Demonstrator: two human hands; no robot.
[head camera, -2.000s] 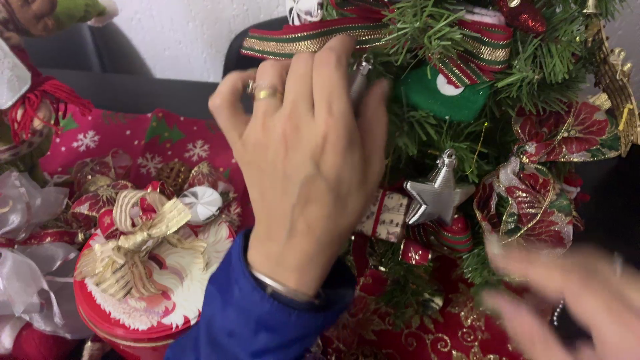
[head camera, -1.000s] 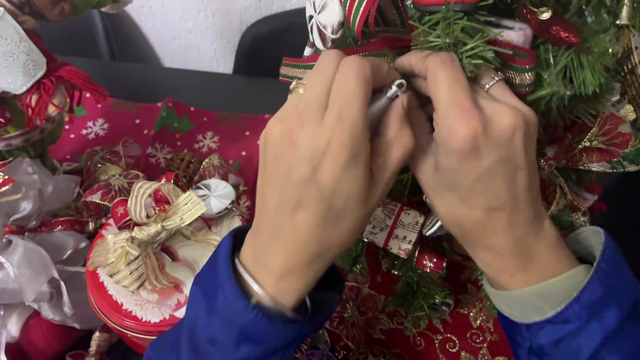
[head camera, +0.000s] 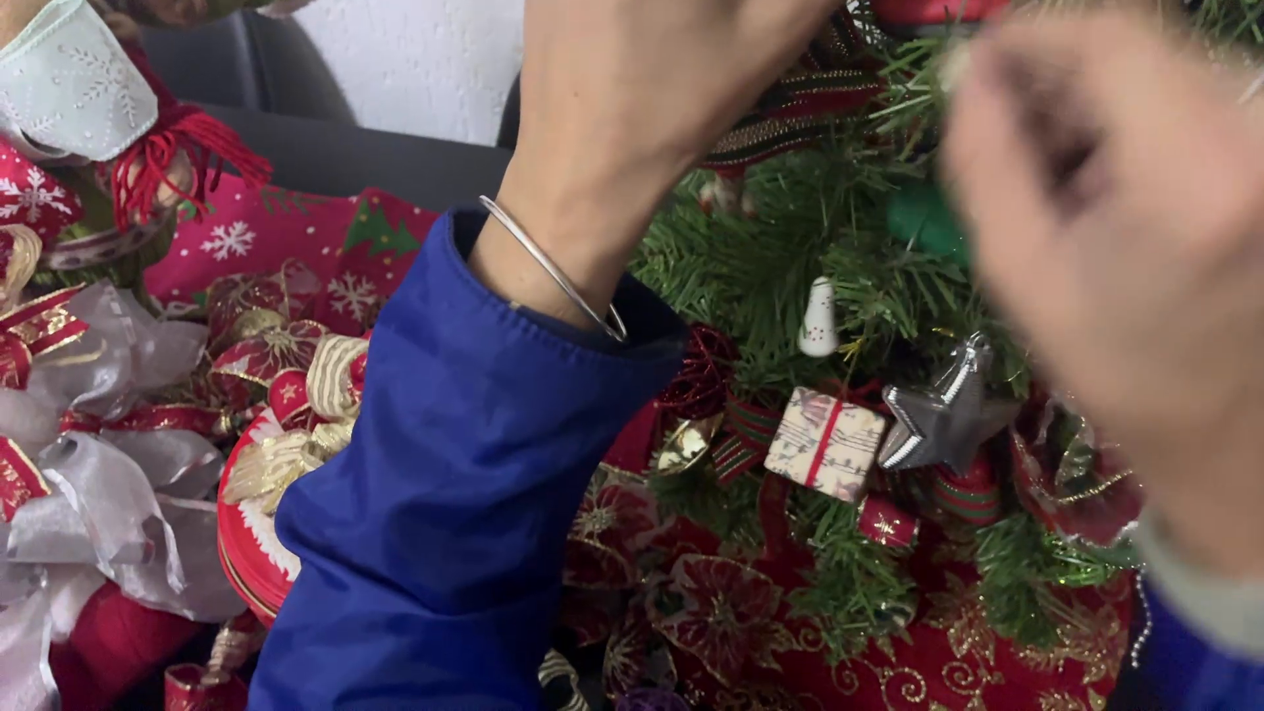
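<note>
My left hand (head camera: 662, 89) reaches up to the top edge of the view, with its fingers cut off by the frame, beside a striped ribbon (head camera: 790, 104) on an artificial Christmas tree (head camera: 780, 247). My right hand (head camera: 1106, 197) is blurred in front of the tree's right side; whether it holds anything cannot be told. Below the hands hang a silver star ornament (head camera: 943, 420), a small gift-box ornament (head camera: 828, 442) with a red ribbon and a small white ornament (head camera: 819, 318). A green ornament (head camera: 923, 219) is partly hidden behind my right hand.
At left are a round red tin (head camera: 242, 538) with a gold bow, white sheer ribbon (head camera: 109, 494) and a figure's pale snowflake-patterned part (head camera: 79, 79) with red fringe. A red cloth with gold scrolls (head camera: 948, 642) lies under the tree. A dark chair (head camera: 346, 148) stands behind.
My hands were together at the striped ribbon, around a small silvery piece, one second ago; now they are apart. My left hand has moved up and my right hand to the right.
</note>
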